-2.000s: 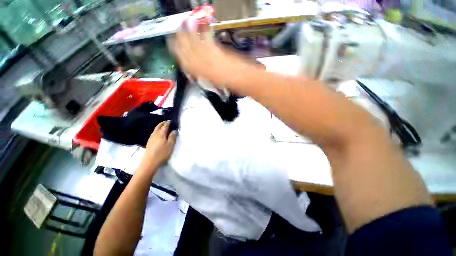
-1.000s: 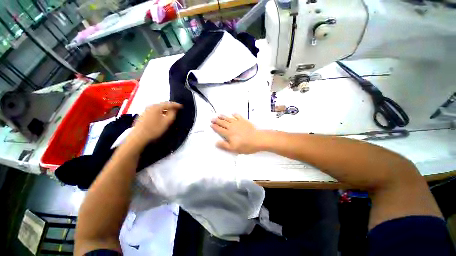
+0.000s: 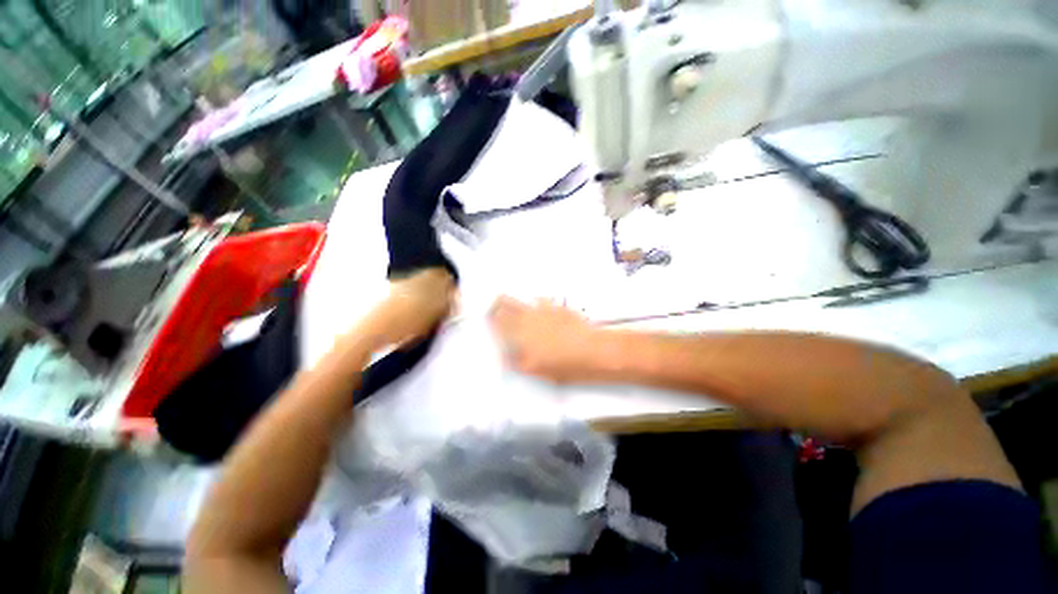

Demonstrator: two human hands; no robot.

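Note:
A white panel (image 3: 487,406) lies on the sewing table and hangs over its front edge. A black curved band (image 3: 418,192) runs along its left side. My left hand (image 3: 415,304) is on the black band where it meets the white cloth; its fingers are blurred, and I cannot tell if they grip. My right hand (image 3: 543,339) is on the white panel just to the right, fingertips towards the left hand, also blurred. The presser foot (image 3: 632,253) is beyond my right hand, apart from the cloth.
The sewing machine head (image 3: 685,93) stands at upper right. Black-handled shears (image 3: 864,226) and slim grey snips (image 3: 888,291) lie right of the needle. A red basket (image 3: 220,290) with black cloth over its edge is at left. The wooden table edge (image 3: 685,420) runs in front.
My left hand has moved right and slightly down along the band, closer to my right hand. The white panel is more bunched near the hands. The view has shifted slightly.

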